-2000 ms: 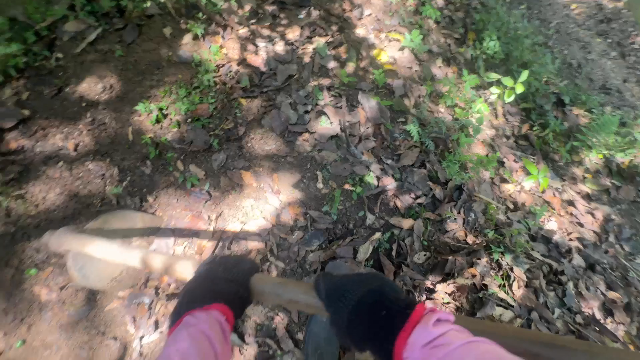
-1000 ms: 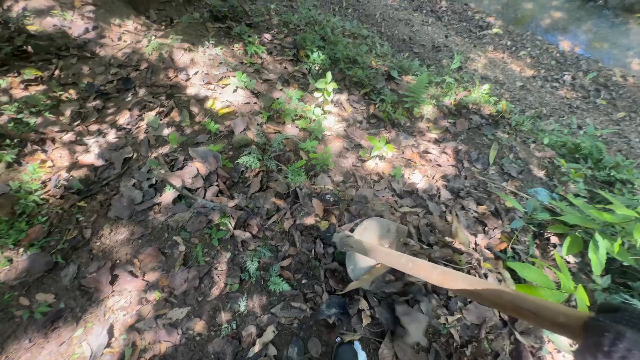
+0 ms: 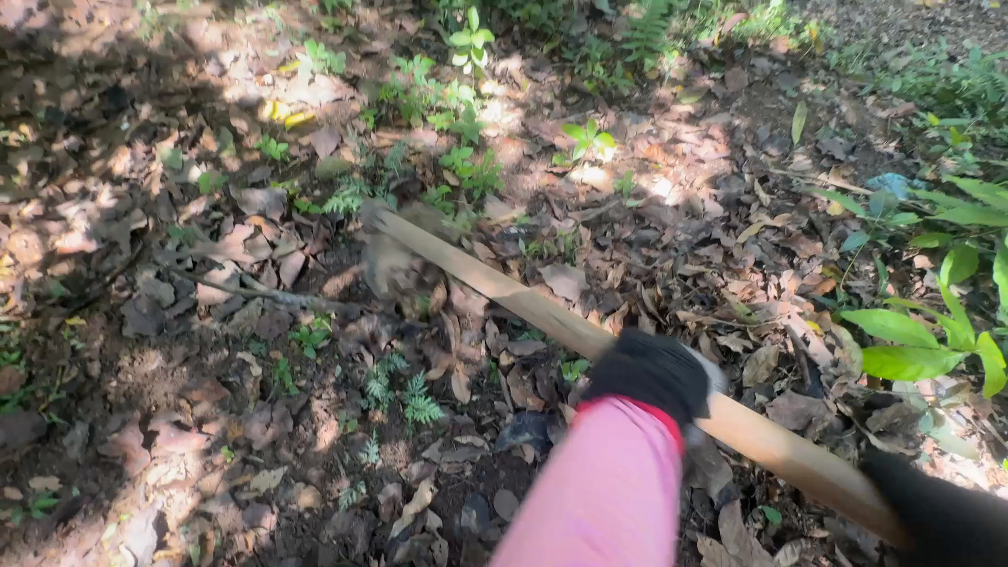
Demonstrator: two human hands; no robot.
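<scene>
My left hand (image 3: 650, 374), in a black glove below a pink sleeve with a red edge, grips the wooden handle (image 3: 520, 299) of a long tool that looks like a hoe. Farther down the same handle, at the lower right corner, my right hand (image 3: 929, 504) in a black glove is closed around it and partly cut off by the frame. The handle slants up to the left. At its far end the rounded metal blade (image 3: 402, 264) is blurred, low among dry leaves and small green plants; whether it touches the soil cannot be told.
Dry fallen leaves (image 3: 567, 279) cover dark soil. A thin stick (image 3: 268, 293) lies left of the blade. Small seedlings (image 3: 587, 140) and a fern (image 3: 647, 31) grow beyond, and broad-leaved green plants (image 3: 913, 350) stand at the right. A bluish scrap (image 3: 894, 185) lies near them.
The blade has moved to the left over the leaves since a second ago. My left hand, out of view then, now shows on the handle. The view has shifted considerably since the first frame.
</scene>
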